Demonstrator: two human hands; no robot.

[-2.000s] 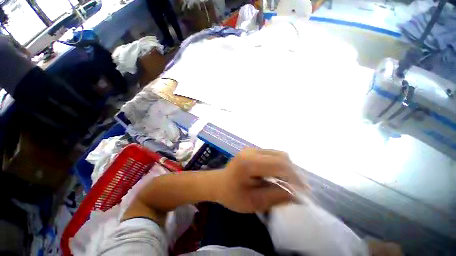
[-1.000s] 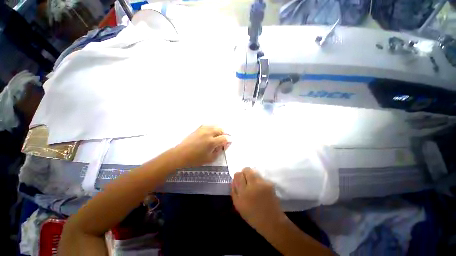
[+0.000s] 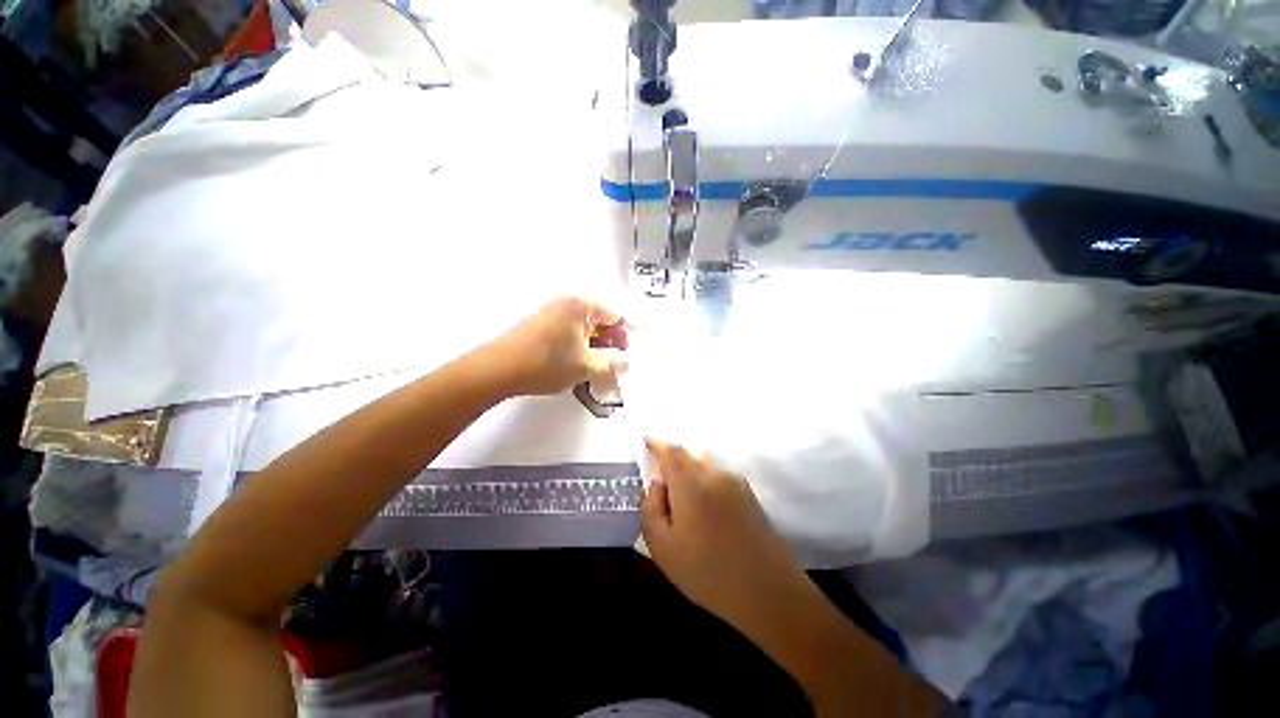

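A white garment panel [image 3: 828, 463] lies on the table below the sewing machine [image 3: 898, 211], its left edge running up towards the presser foot [image 3: 657, 281]. My left hand [image 3: 569, 348] holds the panel's left edge just below the foot. A small dark curved item, possibly thread snips [image 3: 598, 403], shows under its fingers. My right hand [image 3: 695, 512] grips the same edge lower down, at the table's front edge. Bright glare hides the cloth around the needle.
A heap of white pieces [image 3: 253, 253] covers the table's left. A gold-brown packet [image 3: 96, 417] lies at its corner, and a white strip [image 3: 219, 452] hangs over the grey front edge [image 3: 491, 501]. A red basket [image 3: 118, 662] is at lower left.
The view has turned from the basket side to the machine. Since one second ago, my left hand has moved up nearer the foot, and the dark curved item now shows beneath it.
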